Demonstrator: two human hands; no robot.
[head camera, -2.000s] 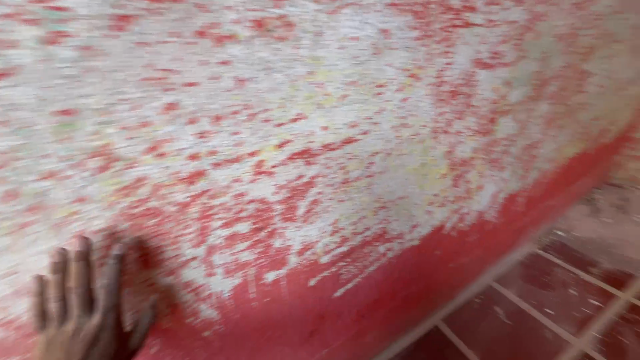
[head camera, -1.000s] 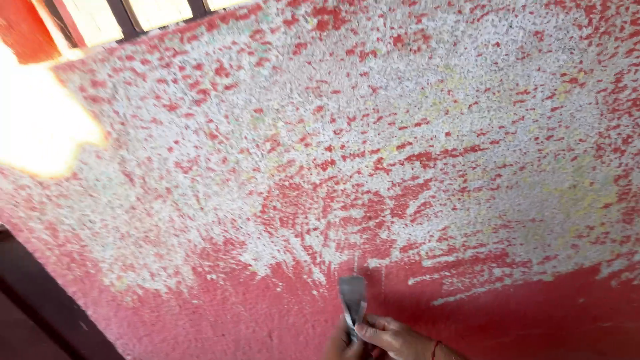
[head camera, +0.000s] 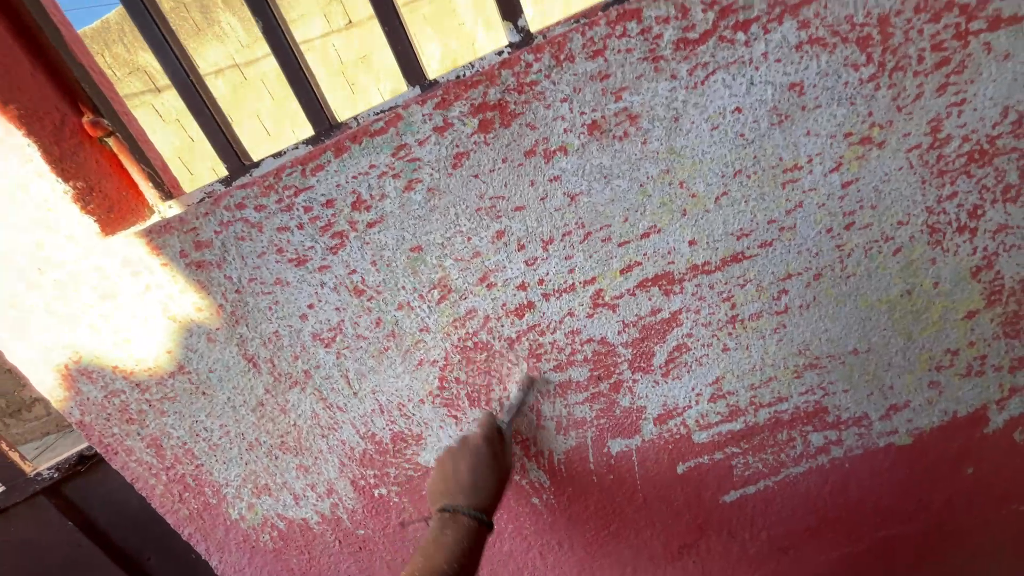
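A scraper (head camera: 518, 397) with a flat metal blade is in my right hand (head camera: 472, 466), which wears a dark cord bracelet. The hand is closed around its handle, low and just left of the middle of the view. The blade points up and to the right, at the rough painted wall (head camera: 576, 264); it is blurred, and its contact with the surface cannot be told. Around it, red paint is worn away in patches, showing white, grey and yellowish layers. My left hand is out of view.
Dark metal bars (head camera: 292, 64) rise from the wall's top edge, with a pale block wall (head camera: 352, 60) beyond. A red post (head camera: 72, 128) stands at the upper left, beside bright sunlight. Dark panels (head camera: 88, 520) lie at the lower left.
Both hands were together at the scraper one second ago; now only my right hand holds it. Earlier still, an open hand was near the wall. The view has shifted strongly.
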